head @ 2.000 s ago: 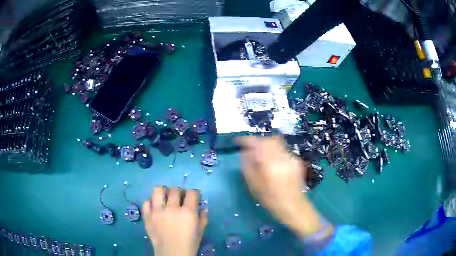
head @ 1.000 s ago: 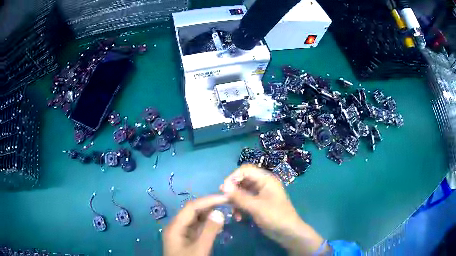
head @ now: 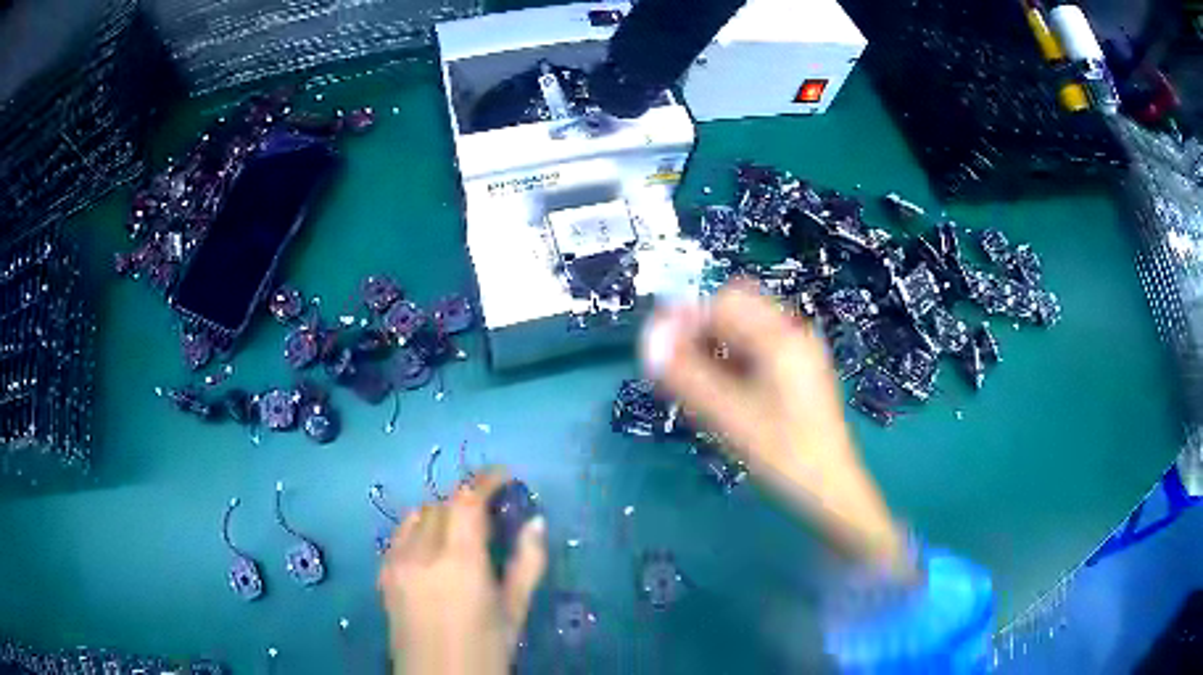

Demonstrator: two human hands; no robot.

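My left hand [head: 462,580] is low on the mat left of centre, with a dark round part [head: 512,514] between its thumb and fingers. My right hand [head: 759,389] is blurred, at the front right of the white screw feeder [head: 534,251] and over the edge of the assembly pile; whether it holds anything is not visible. Wired round parts [head: 305,560] with curled leads stand in a row left of my left hand, which partly covers others. More round parts [head: 661,578] lie to its right.
Piled board-and-part assemblies [head: 917,290] lie right of the feeder. A smartphone [head: 251,237] rests on loose round parts at the left. A white power box with a red switch [head: 778,66] is behind. Clear trays [head: 46,356] are stacked left; a black bin [head: 1003,119] is back right.
My hands were together over a part and are now apart: left hand down at the row, right hand up beside the feeder. The view has shifted slightly.
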